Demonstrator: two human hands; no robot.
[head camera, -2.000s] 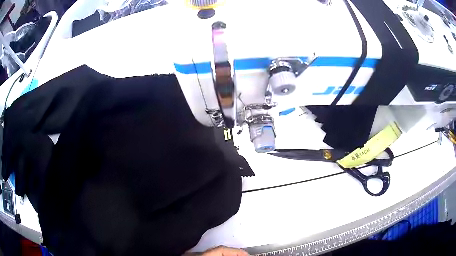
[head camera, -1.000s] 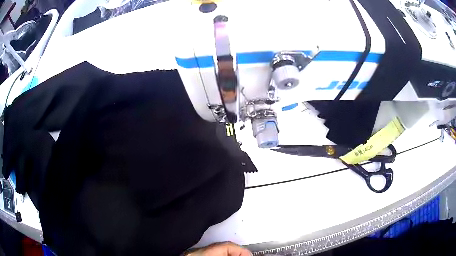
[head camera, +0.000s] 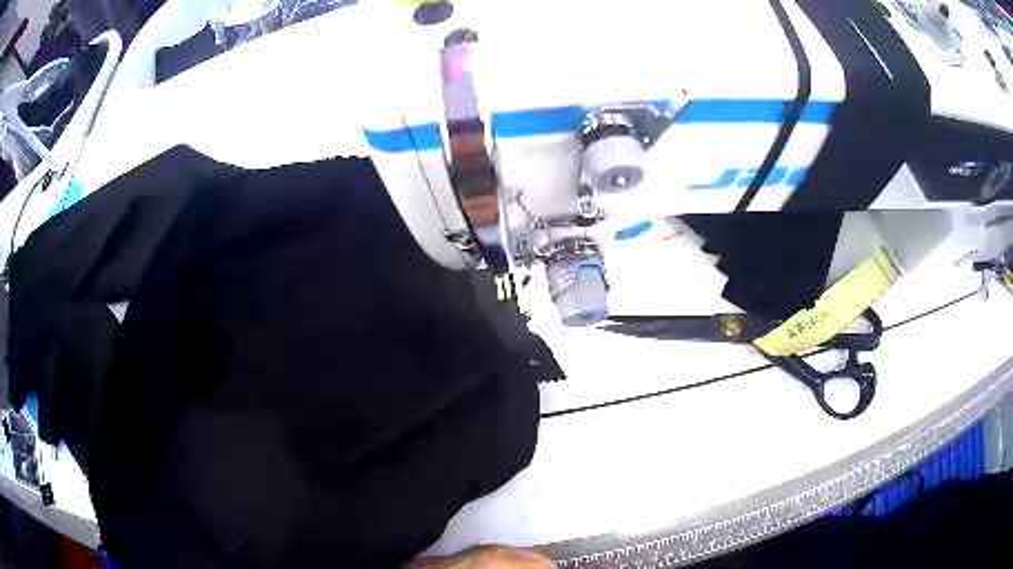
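Observation:
A large black cloth (head camera: 322, 367) lies spread on the left of the white sewing machine table, its right edge reaching the needle area (head camera: 497, 267). The machine head (head camera: 711, 156) stands behind and to the right. A bare hand, apparently my left hand (head camera: 489, 559), shows only as a sliver at the bottom edge, beside the cloth's lower right end. Its fingers are cut off by the frame, so its grip cannot be seen. My right hand is not in view.
Black-handled shears (head camera: 678, 327) lie right of the needle with a yellow printed strip (head camera: 828, 306) across them. Black bands (head camera: 878, 100) drape over the machine. A ruler strip (head camera: 766, 528) follows the front edge. A bin (head camera: 111, 67) with clear plastic is at the back left.
The view has shifted slightly, so the machine head appears a little higher and further left than before. The cloth, shears and visible hand show no clear movement.

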